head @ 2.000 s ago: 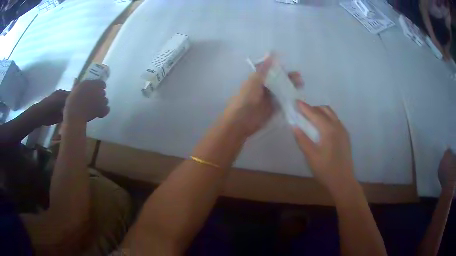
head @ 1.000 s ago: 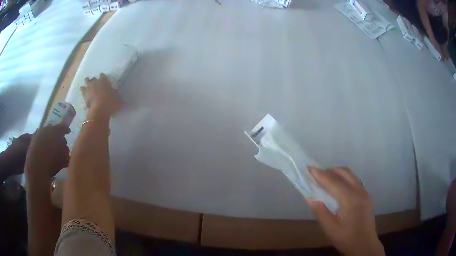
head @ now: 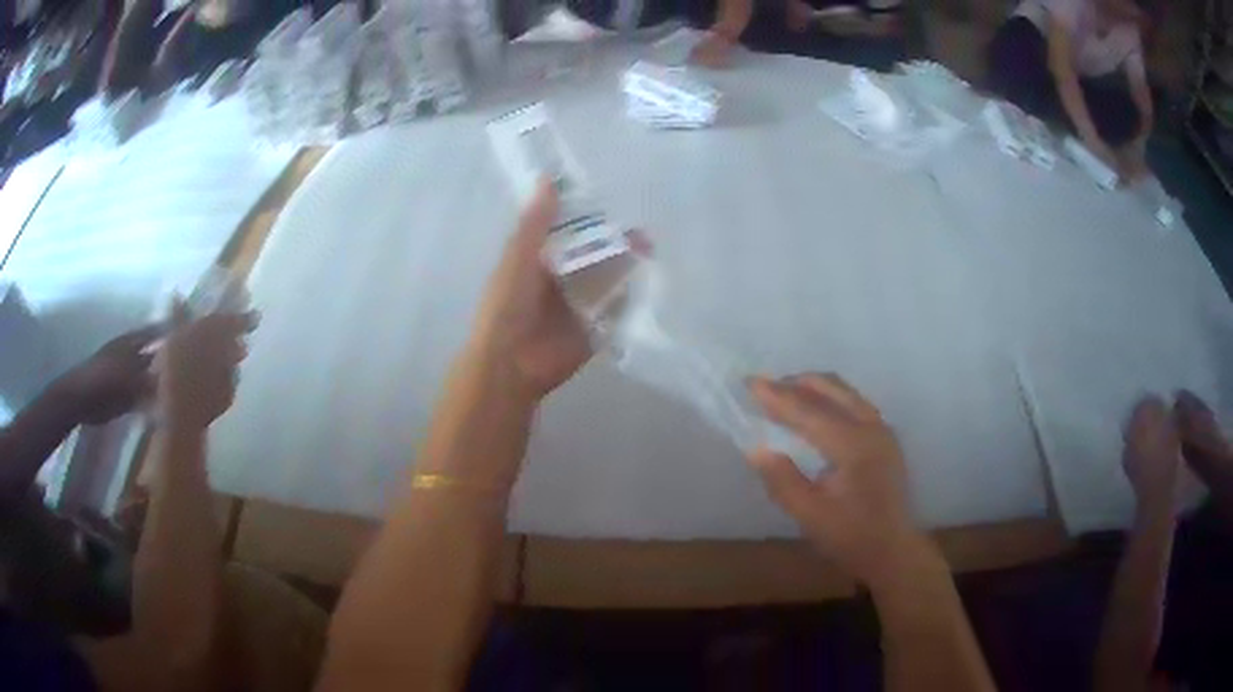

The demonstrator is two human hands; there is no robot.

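Note:
My left hand (head: 534, 304) holds a long white carton (head: 552, 183) with dark lettering, tilted up and away from me, above the white sheeting. The carton's near end looks open and brownish inside. My right hand (head: 838, 473) holds a pouched unit (head: 696, 379) in a translucent sleeve by its near end. The pouch's far end is at the carton's open end; blur hides whether it is inside.
White sheeting (head: 838, 298) covers the table, with a brown edge (head: 649, 571) nearest me. Printed cartons (head: 672, 97) lie at the back, and many more stand at the back left (head: 365, 68). Other people's hands are at left (head: 203, 365), right (head: 1156, 439) and back.
My left hand has come back from the far left with the carton. My right hand has moved the pouched unit slightly left and up to meet it. The view has tilted up.

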